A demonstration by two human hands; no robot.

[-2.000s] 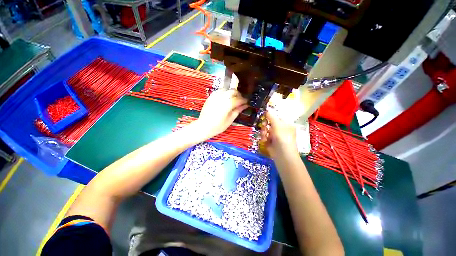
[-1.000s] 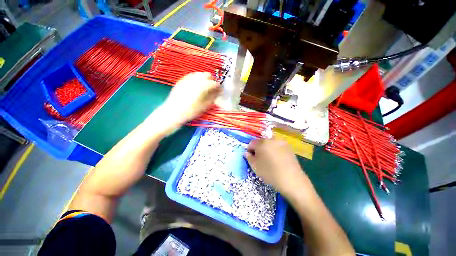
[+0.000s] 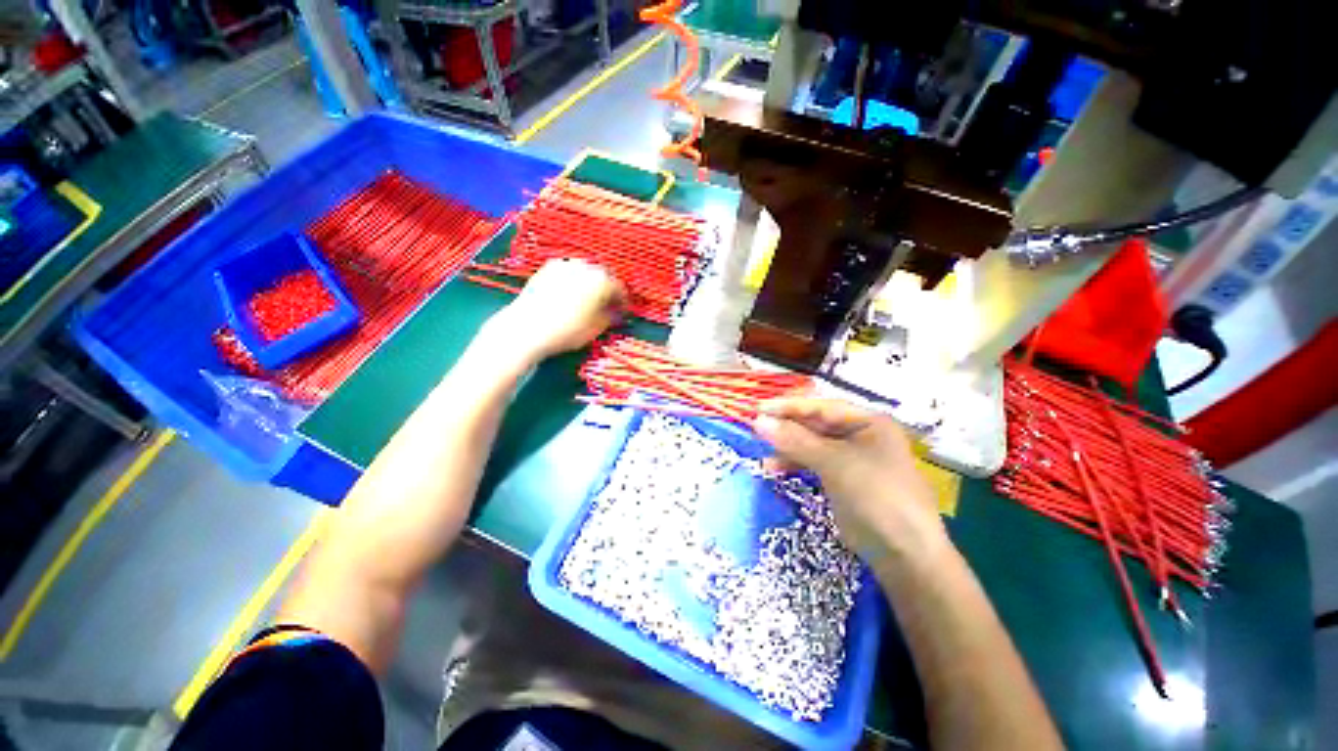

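Note:
My left hand [image 3: 569, 304] is curled at the front edge of the left wire bundle [image 3: 609, 239]; its fingertips are partly hidden and I cannot tell whether it holds anything. My right hand [image 3: 848, 452] is over the back edge of the blue terminal tray [image 3: 546, 569], its fingertips pinched at the right end of a red wire [image 3: 660, 409] from the front of the working wire bundle [image 3: 690, 376]. Any terminal in those fingers is hidden. The tray holds many silvery terminals, with blue bottom showing. The dark crimping press [image 3: 829, 220] stands behind, with no hand at its die.
A large blue bin [image 3: 125, 374] at left holds red wires, a small blue box [image 3: 264, 357] and a clear bag [image 3: 250, 411]. The right wire pile [image 3: 1108, 477] lies right of the press, near a red angular piece [image 3: 1103, 316]. An orange coiled hose [image 3: 672, 88] hangs behind.
Both hands left the press die. My left hand moved to the left bundle. My right hand went into the tray, then rose to its back edge at the working bundle.

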